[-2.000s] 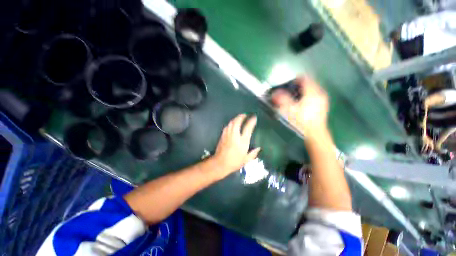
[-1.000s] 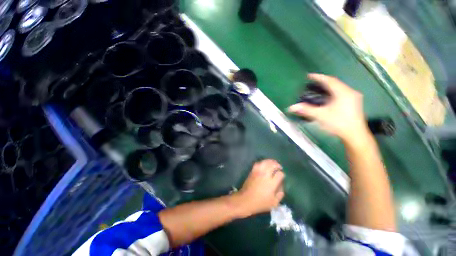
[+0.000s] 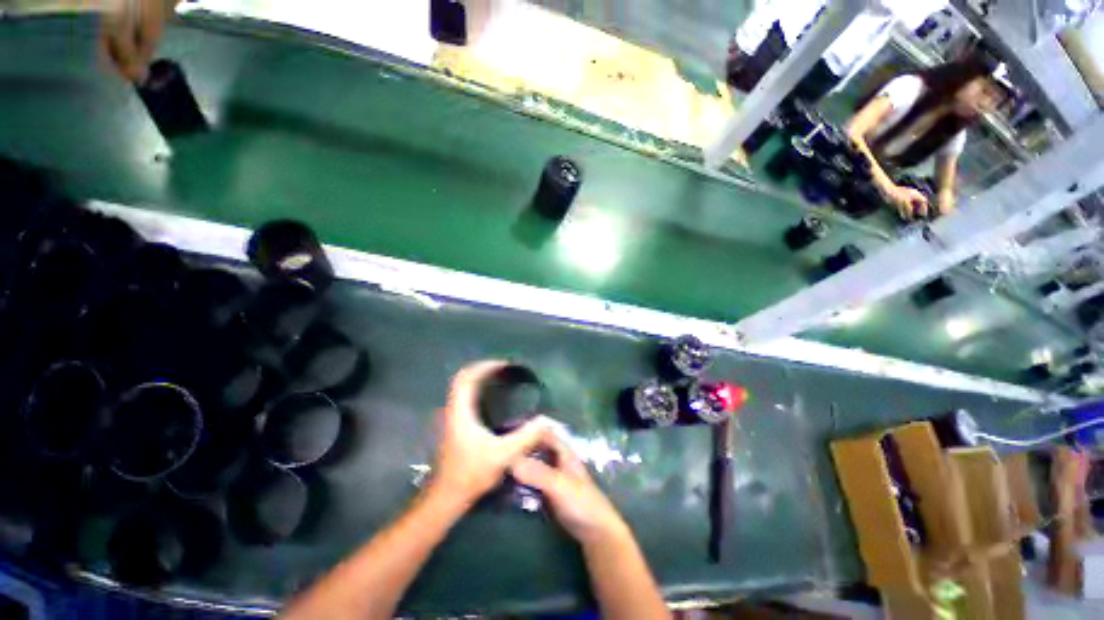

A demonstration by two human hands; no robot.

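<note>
My left hand (image 3: 466, 442) is closed around a black cylindrical housing (image 3: 512, 397) above the dark green bench, its round opening facing up. My right hand (image 3: 559, 478) is against the lower side of the housing, with a dark, shiny-ended inner unit (image 3: 524, 494) at its fingers, partly hidden. Three inner units with glossy tops (image 3: 655, 403) stand on the bench to the right, one beside a bright red spot (image 3: 731, 396). A dark slim tool (image 3: 722, 491) lies below them.
Many black housings (image 3: 155, 430) crowd the bench at left. Beyond the pale edge, the green belt (image 3: 400, 170) carries black cylinders (image 3: 558, 187). Another person's hand (image 3: 131, 42) is at the upper left. A person (image 3: 920, 127) works at upper right. Cardboard bins (image 3: 872, 515) stand at right.
The view has swung to the right. My right hand has come back from over the belt to the bench, and my left hand now holds a housing; both hands are together.
</note>
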